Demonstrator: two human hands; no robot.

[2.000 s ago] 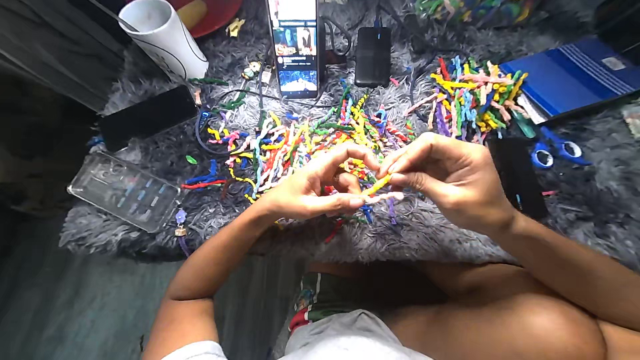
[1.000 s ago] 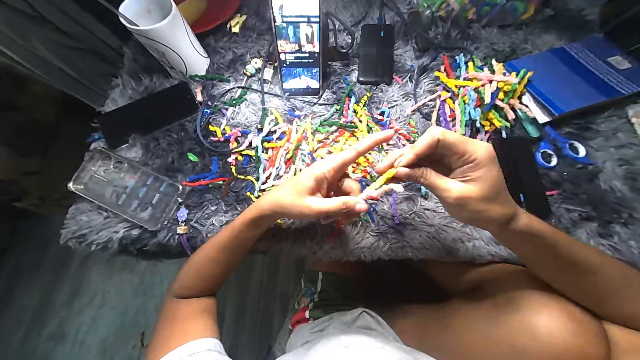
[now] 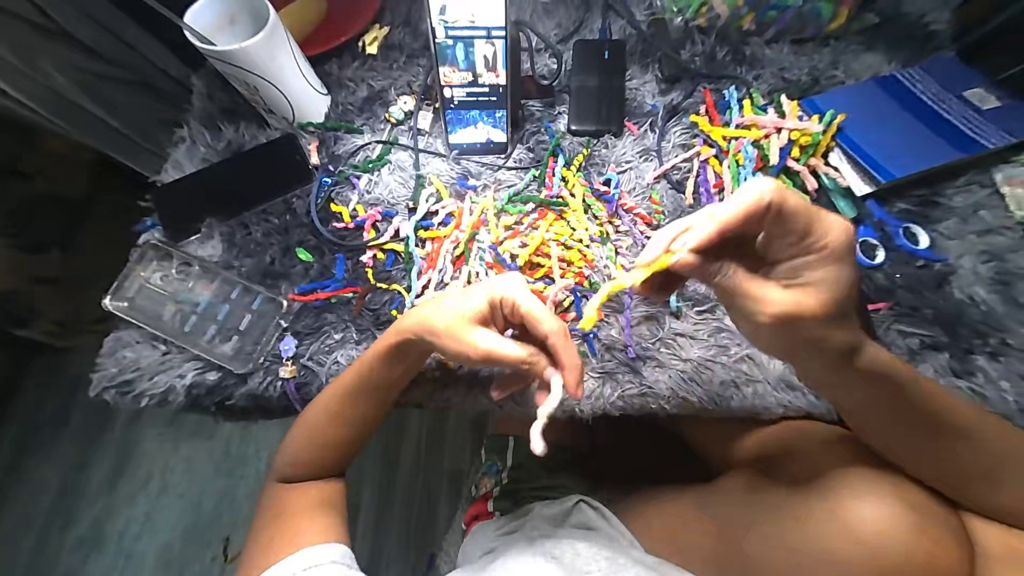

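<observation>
Between its fingertips my left hand [image 3: 504, 336] pinches a short white fuzzy strand [image 3: 546, 416], which hangs down past the near edge of the furry grey cover. My right hand [image 3: 760, 272], farther right and a little higher, grips a yellow fuzzy strand [image 3: 616, 290] by one end; the free end points down to the left. The two hands are apart. Behind them lies a wide pile of multicoloured fuzzy twisted strands [image 3: 528, 236]. A second, smaller pile [image 3: 764, 136] lies beyond my right hand, beside a blue folder or book [image 3: 920, 120].
Blue-handled scissors [image 3: 904, 236] lie at the right. A lit phone [image 3: 470, 76] stands behind the pile, beside a black power bank [image 3: 597, 88]. At left are a white cup [image 3: 256, 64], a dark phone [image 3: 232, 186] and a clear phone case [image 3: 196, 304]. The furry cover [image 3: 696, 376] runs beneath.
My hands were close together at the yellow strand and have moved apart. My left hand's fingers have curled downward, with the white strand now hanging from them. The yellow strand stays in my right hand.
</observation>
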